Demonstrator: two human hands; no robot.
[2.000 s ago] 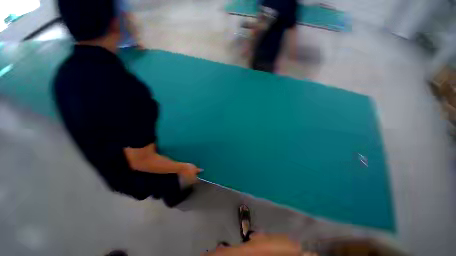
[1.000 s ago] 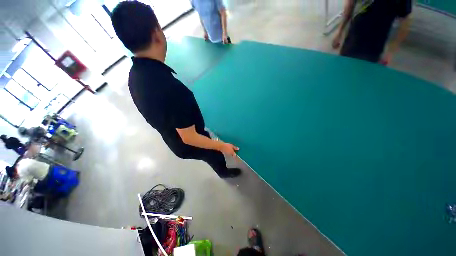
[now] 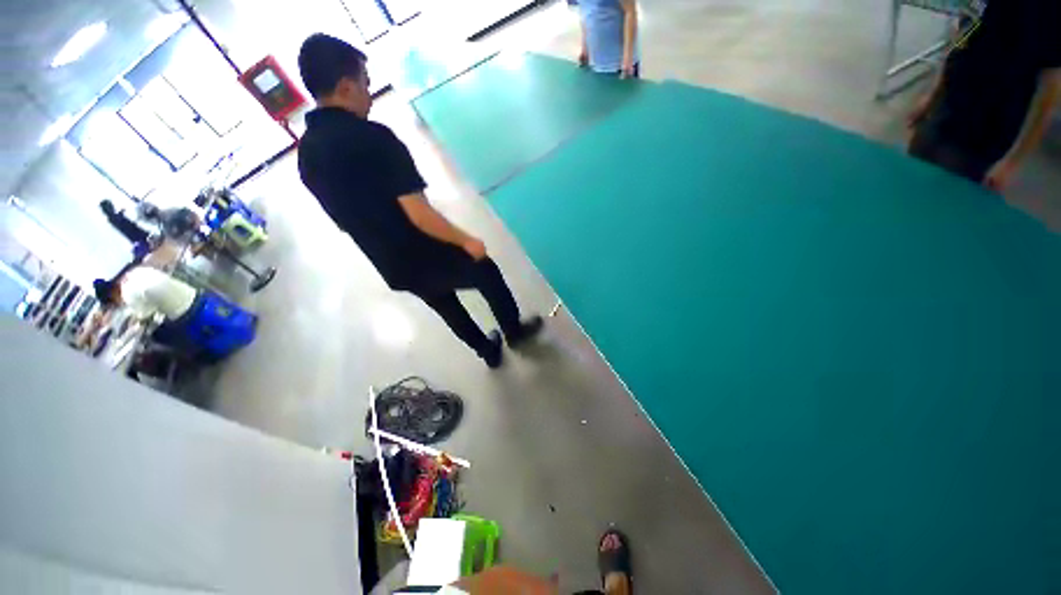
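A large green worktable (image 3: 768, 302) fills the centre and right of the view, with a thin pale edge along its near side. A thin dark seam separates it from another green tabletop (image 3: 524, 116) at the upper left. A blurred bit of skin, my hand or forearm (image 3: 508, 580), shows at the bottom edge left of my foot; which arm it is and what its fingers do cannot be told. No other part of my hands shows.
A person in black (image 3: 378, 198) stands left of the table. Two more people stand along its far side. A black coil (image 3: 417, 411), white strips and a green stool (image 3: 479, 544) are at lower left, beside a white surface (image 3: 209, 465). Seated workers are farther left.
The view has swung left. The person in black has let go of the table edge and stands farther from it. More of the second tabletop and the seam shows.
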